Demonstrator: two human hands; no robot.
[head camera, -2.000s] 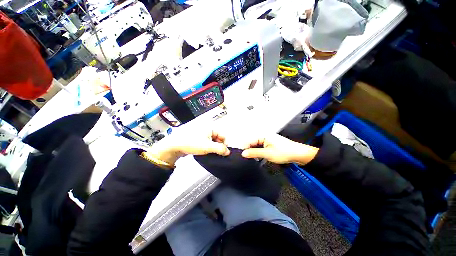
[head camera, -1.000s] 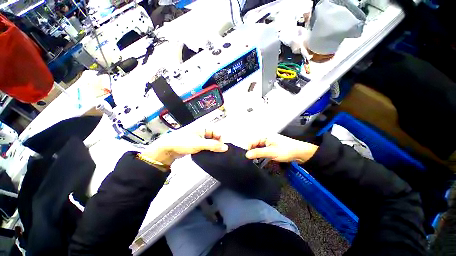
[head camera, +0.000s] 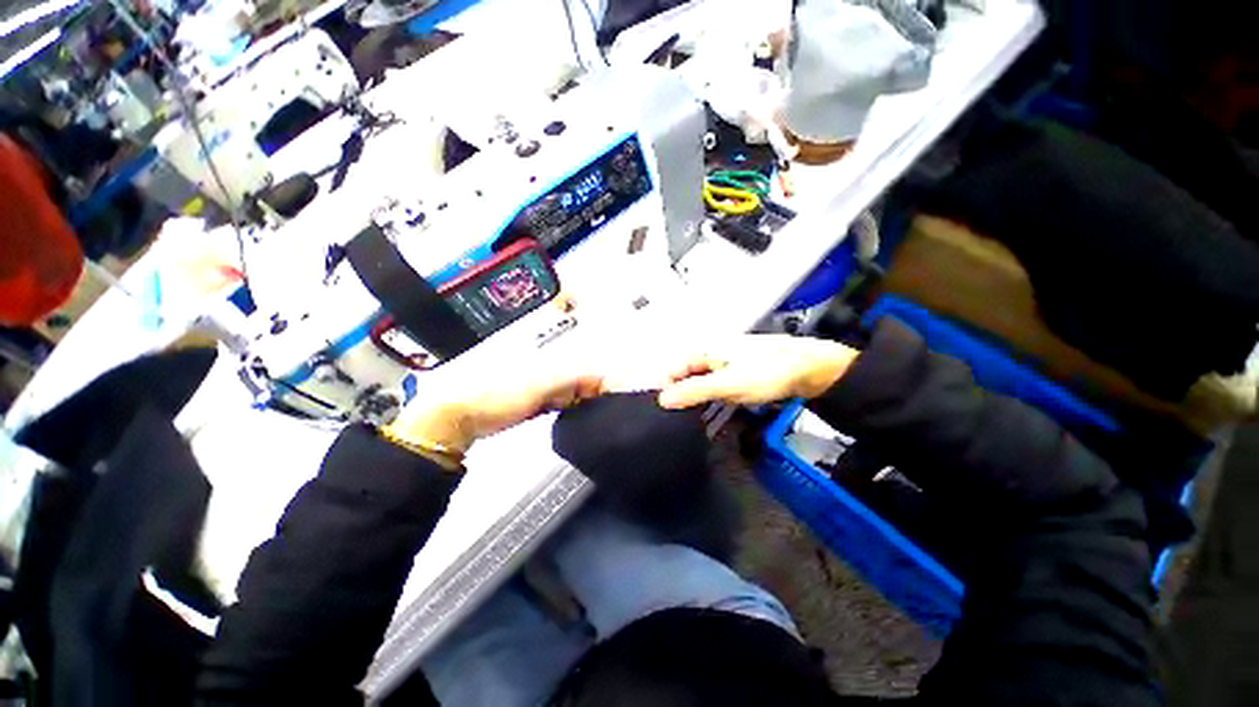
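A black cloth tube (head camera: 638, 449) hangs between my two hands over the table's front edge and my lap. My left hand (head camera: 508, 401) grips its upper left edge. My right hand (head camera: 759, 370) pinches its upper right edge between thumb and fingers. The fingertips are partly blurred by glare. A large black garment heap (head camera: 118, 504) with a narrow white strip (head camera: 177, 602) lies at the left. My left forearm hides part of the heap.
The white sewing machine (head camera: 470, 207) stands behind my hands, with a black strap (head camera: 401, 293) and red-framed phone (head camera: 508, 290) on it. Yellow and green handles (head camera: 732, 194) lie at its right end. A ruler strip (head camera: 483, 555) runs along the front edge. A blue crate (head camera: 884, 541) is lower right.
The view has shifted, so the machine and table appear farther left. My hands still hold the cloth's upper edge, and the cloth now hangs more bunched and straight down.
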